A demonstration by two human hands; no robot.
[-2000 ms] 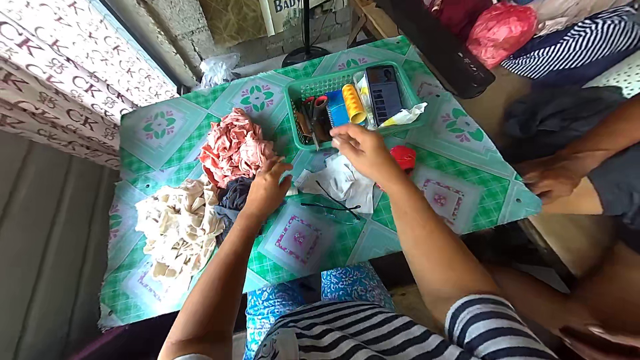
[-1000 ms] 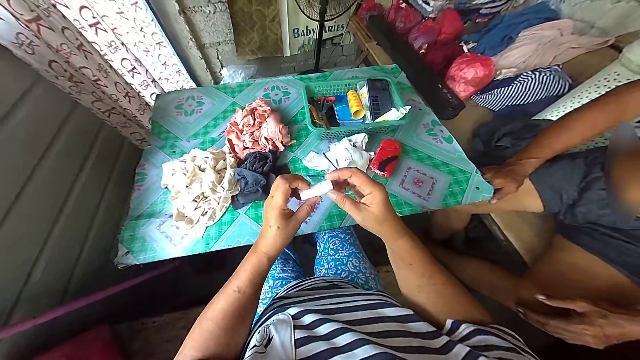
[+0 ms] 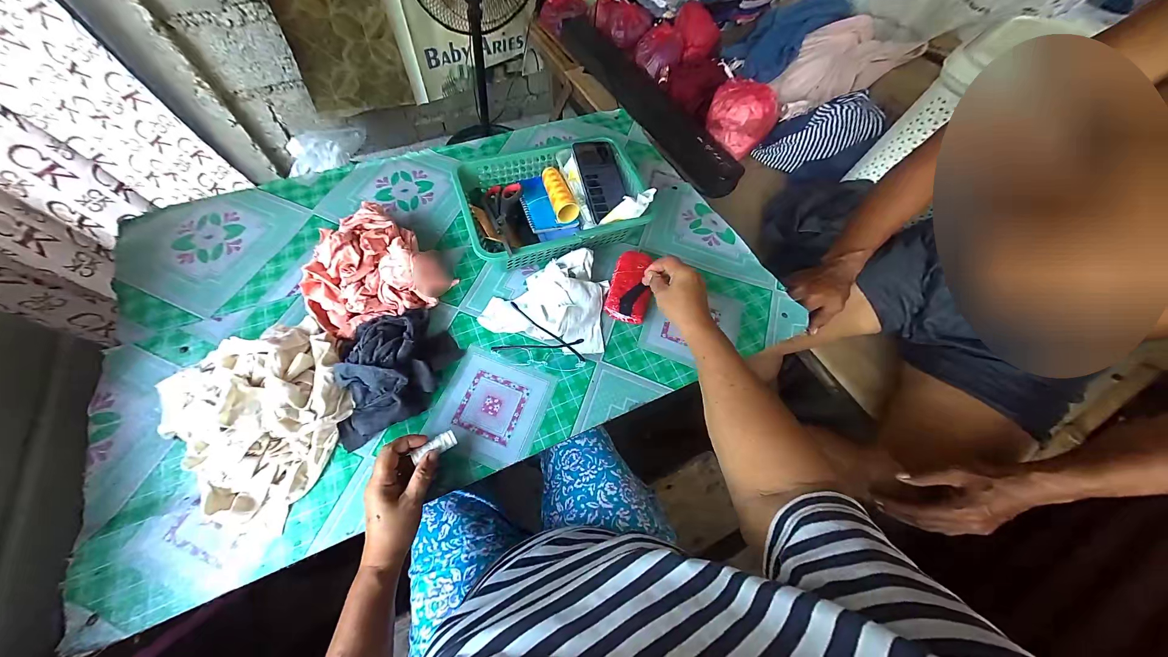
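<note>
My left hand [image 3: 399, 484] holds a small white cylindrical item [image 3: 433, 447] at the table's near edge. My right hand [image 3: 675, 290] is at a red pouch-like item [image 3: 629, 287] with a black strip on it; its fingertips meet the right side, and whether they grip it is unclear. Left of the pouch lies a crumpled white cloth [image 3: 558, 306], with eyeglasses [image 3: 543, 351] at its near edge. Cream cloth [image 3: 255, 411], dark navy cloth [image 3: 388, 370] and salmon-pink cloth [image 3: 360, 269] are heaped together on the left.
A green plastic basket [image 3: 474, 246] holds scissors, a yellow thread spool, something blue and a dark device. It stands at the back of the table [image 3: 593, 401]. Another person's hand [image 3: 829, 287] rests at the table's right corner. A fan [image 3: 477, 55] stands behind.
My hands have moved apart. The white item, between both hands one second ago, is now in my left hand alone, while my right hand has reached over to the red pouch.
</note>
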